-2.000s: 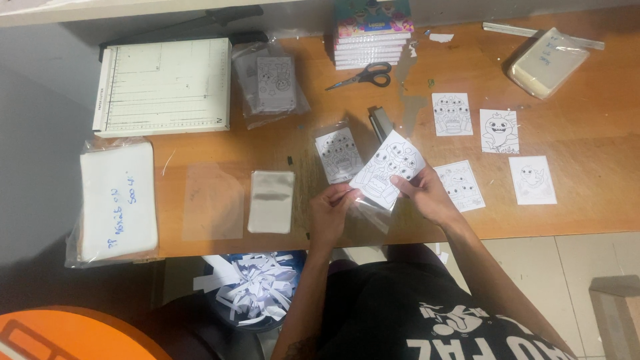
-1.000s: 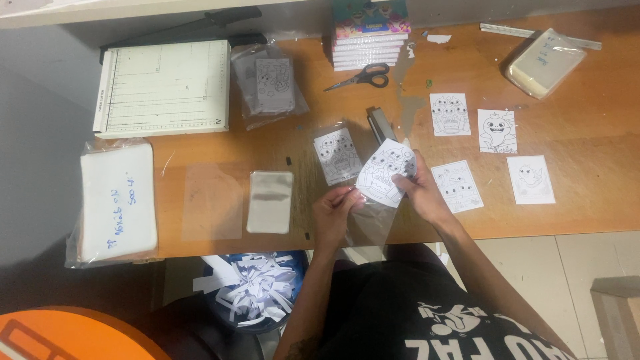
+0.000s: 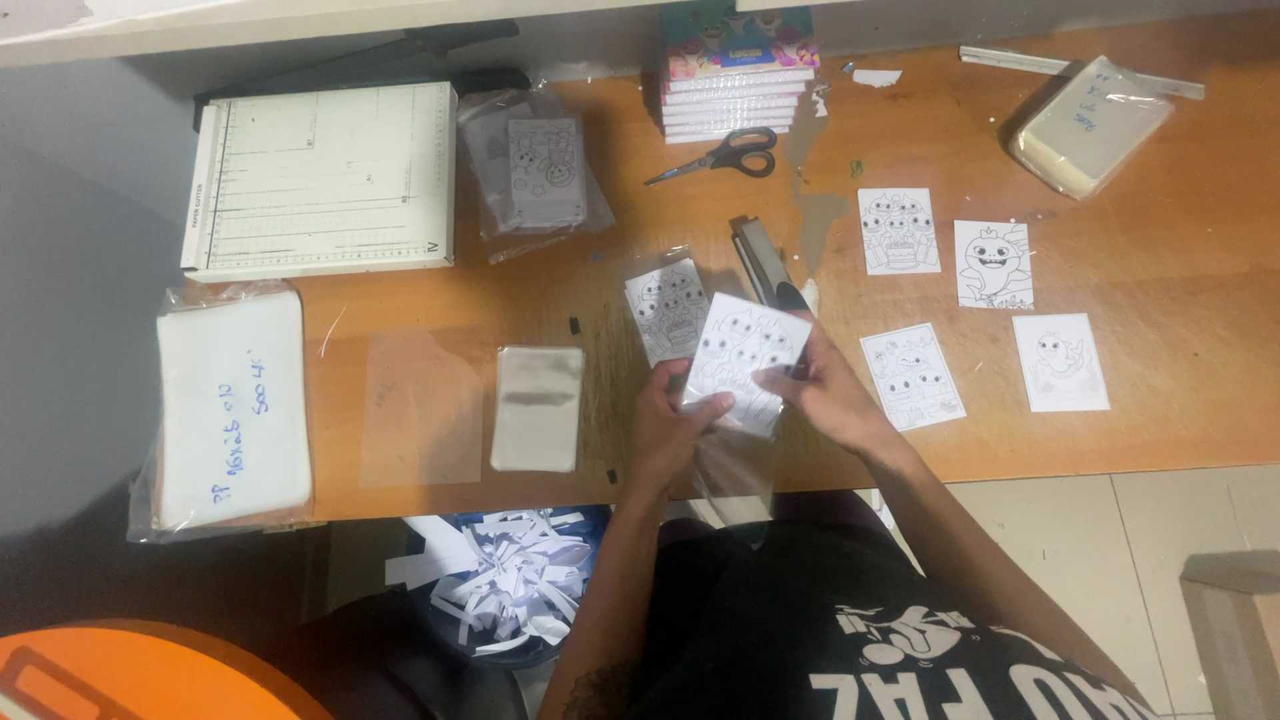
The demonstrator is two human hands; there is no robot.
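My left hand (image 3: pixel 668 425) and my right hand (image 3: pixel 825 385) hold a small stack of printed line-drawing cards (image 3: pixel 750 350) between them. A clear plastic bag (image 3: pixel 735 475) hangs below the cards, its upper part around or behind their lower end; which, I cannot tell. Just behind my left hand lies a bagged stack of cards (image 3: pixel 667 310). A stapler (image 3: pixel 762 262) rests behind my right hand. Single drawing cards lie to the right, among them a shark card (image 3: pixel 993 265). Left of my hands is a pile of small clear bags (image 3: pixel 538 410).
A paper cutter (image 3: pixel 325 180), a large pack of plastic bags (image 3: pixel 232 410) and bagged cards (image 3: pixel 547 175) are on the left. Scissors (image 3: pixel 725 157) lie before stacked booklets (image 3: pixel 735 90). Another bag pack (image 3: pixel 1090 125) and a ruler (image 3: pixel 1130 80) are at back right. A bin of paper strips (image 3: pixel 520 580) stands below.
The cards in my hands have tilted and shifted relative to the clear bag. Both hands remain near the same place. The things on the table have not plainly moved.
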